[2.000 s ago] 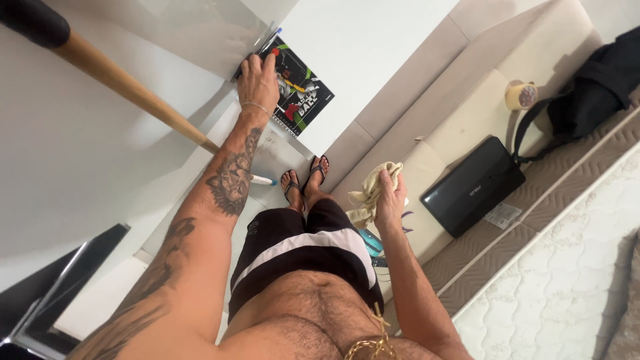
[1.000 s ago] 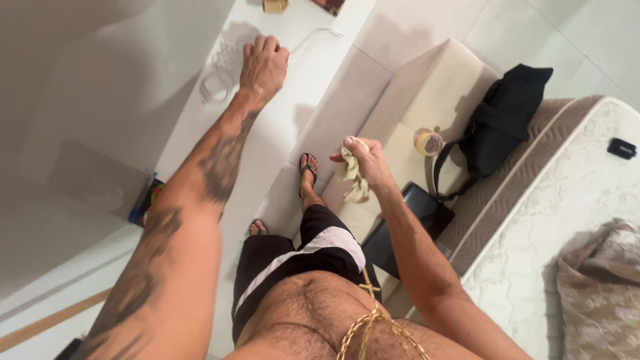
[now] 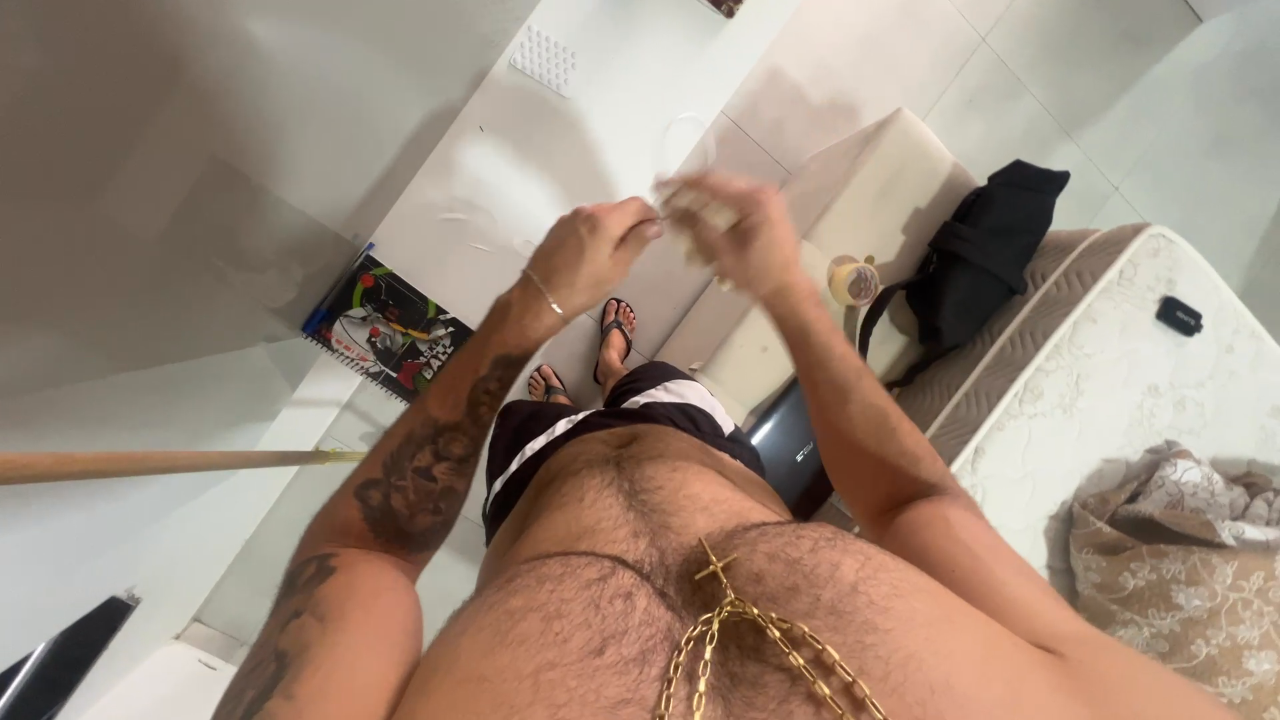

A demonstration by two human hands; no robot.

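Observation:
My left hand [image 3: 598, 250] is raised over the edge of a white tabletop [image 3: 480, 190], thumb and fingertips pinched together. Whether something thin is between them cannot be made out. Close beside it, fingertips almost meeting, my right hand [image 3: 745, 235] is blurred and holds a crumpled cream cloth [image 3: 690, 225], partly hidden by the fingers. A thin pale loop [image 3: 688, 118] shows just above both hands; what it is attached to is unclear. On the tabletop lie a spiral notebook [image 3: 385, 325] with a blue pen [image 3: 340, 285] at its edge and a white blister-like sheet [image 3: 544, 60].
To the right, a cream padded bench [image 3: 840, 180] bears a small round container [image 3: 853, 283], a black bag [image 3: 985, 255] and a dark laptop [image 3: 795, 450]. Beyond are a mattress [image 3: 1060, 380], a small black device [image 3: 1180, 315] and a patterned blanket [image 3: 1160, 590]. A wooden pole [image 3: 170, 464] crosses the left side.
My left hand was at the notebook, then over the white tabletop, and is now beside my right hand. The cream cloth has stayed in my right hand. The view has shifted.

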